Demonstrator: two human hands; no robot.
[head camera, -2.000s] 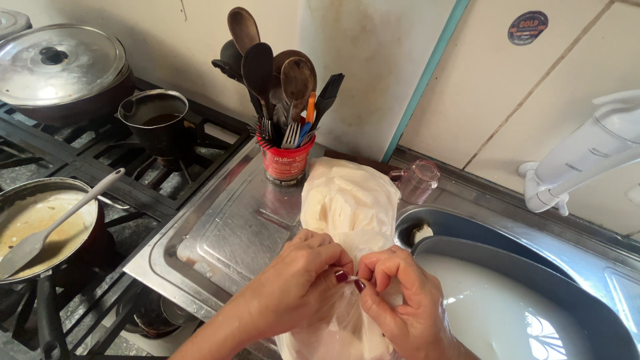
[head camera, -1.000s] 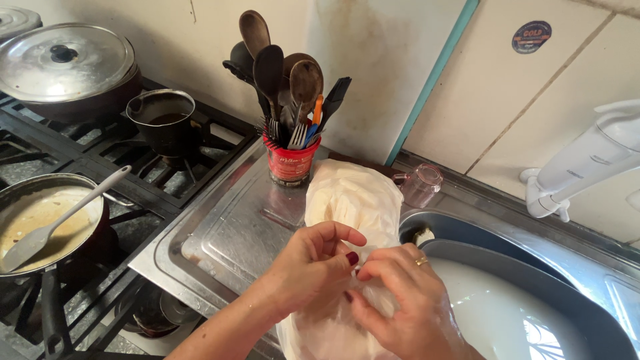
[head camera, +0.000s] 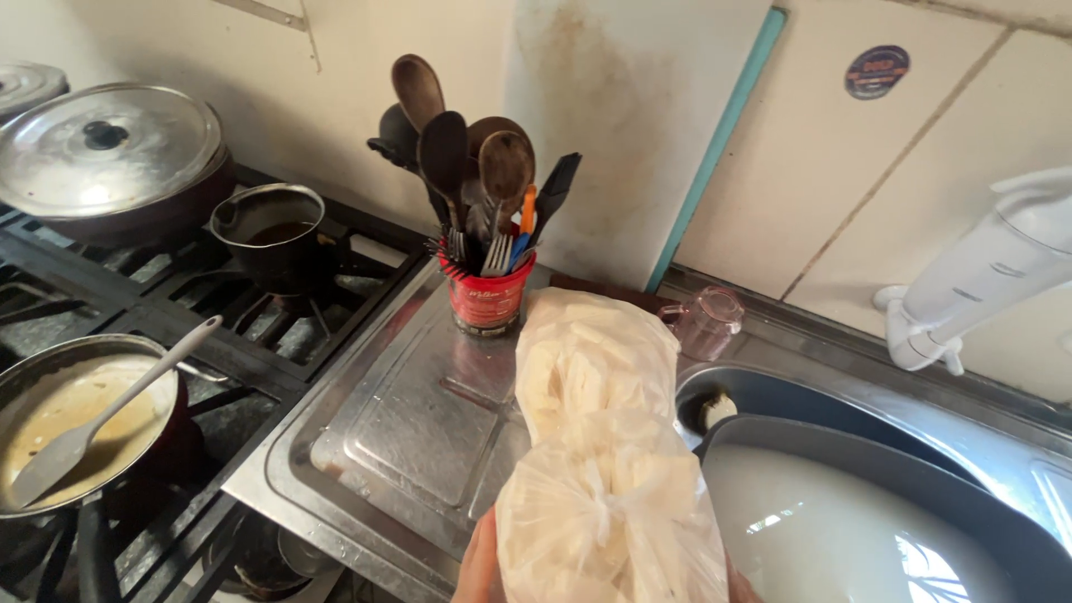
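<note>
A clear plastic bag (head camera: 611, 536) with pale pieces in it, knotted at its top, is held between my two hands at the bottom centre. My left hand (head camera: 480, 563) presses against its left side. On its right side only a sliver of my right hand (head camera: 740, 584) shows; the bag hides the rest. Just behind it, a second clear bag (head camera: 599, 352) of pale pieces lies on the steel drainboard (head camera: 410, 427). The pieces look like peeled, cut food, but their kind cannot be told.
A red utensil tin (head camera: 488, 297) and a pink glass mug (head camera: 710, 322) stand behind. At right, a dark basin (head camera: 837, 444) of cloudy liquid sits in the sink. A pan (head camera: 92, 435) with a spatula, a small pot (head camera: 280, 243) and a lidded pot (head camera: 109, 159) are on the stove at left.
My fingers were together at the top of the nearer bag; now they have let go there, and my hands are lower, at its sides. The knot now shows, and the bag faces the camera.
</note>
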